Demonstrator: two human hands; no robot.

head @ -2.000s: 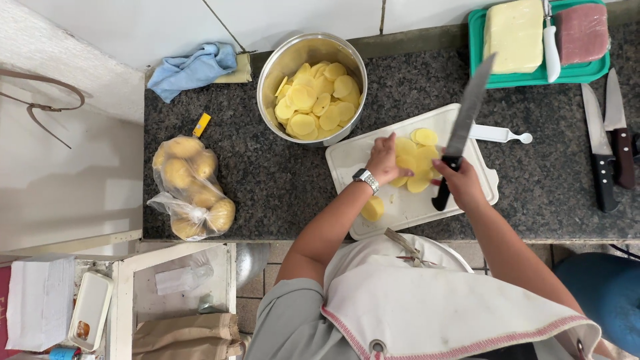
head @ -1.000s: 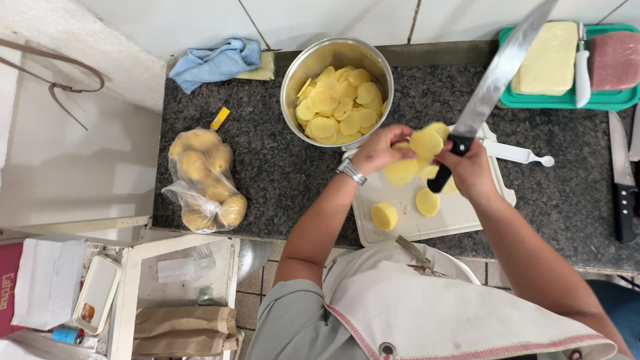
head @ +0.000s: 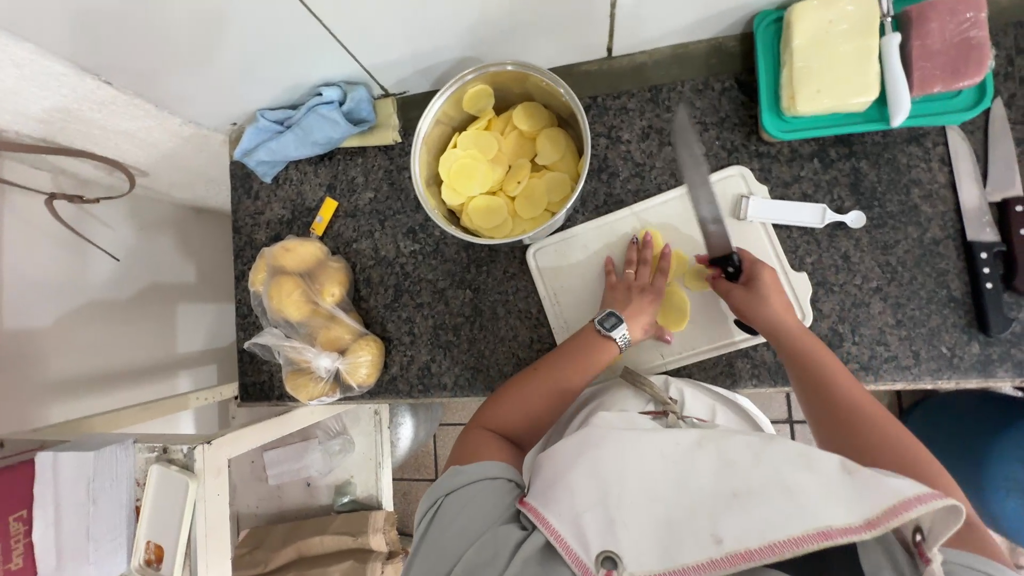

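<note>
My left hand [head: 638,296], with a watch at its wrist, rests spread on potato slices [head: 674,309] lying on the white cutting board [head: 576,276]. In my right hand [head: 752,292] is the black handle of a large kitchen knife [head: 702,180], its blade pointing up and away over the board's far edge. The fingertips of that hand are at another slice. Beyond the board's left corner stands a metal pot [head: 422,160] holding many potato slices [head: 512,172]. A white plastic tool [head: 800,213] lies across the board's right edge.
A tied plastic bag of whole potatoes [head: 316,320] lies at left, near a yellow object [head: 324,216]. Behind it is a blue cloth [head: 308,128]. At far right, a green tray [head: 770,80] bears a pale block, a pink block and a white-handled knife; two more knives [head: 972,184] lie nearby.
One second ago both hands held slices above the board; now my left hand is down flat on slices on it. The knife has stayed in my right hand.
</note>
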